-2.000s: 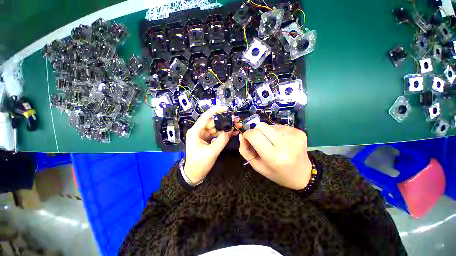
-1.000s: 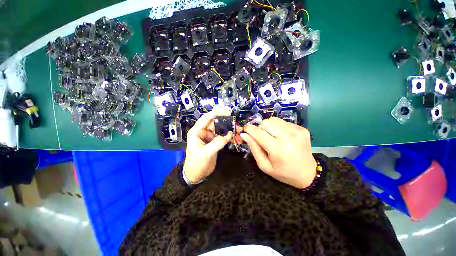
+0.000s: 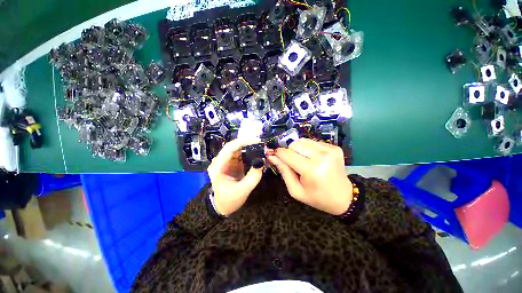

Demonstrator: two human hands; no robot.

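My left hand (image 3: 230, 178) pinches a small black camera module (image 3: 253, 155) between thumb and fingers at the front edge of the black blister tray (image 3: 175, 109). My right hand (image 3: 315, 171) is beside it, its fingertips closed on thin lead wires (image 3: 271, 153) at the module's right side. The fingers hide the wire ends. A lamp board (image 3: 288, 139) with a white square shows just behind my right fingertips. More lamp boards with white squares (image 3: 332, 103) and coloured wires lie on the tray.
Clear-and-dark bracket assemblies (image 3: 109, 91) are heaped at left. Loose lamp boards (image 3: 476, 93) lie at right. White sealing rings (image 3: 209, 8) are behind the tray. A black-and-yellow tool (image 3: 30, 128) is far left. A blue bin (image 3: 134, 217) and a red-and-blue stool (image 3: 486, 214) are below.
The black module has turned in my left fingers and sits slightly lower. My right hand has shifted a little left, its fingertips still close to the module.
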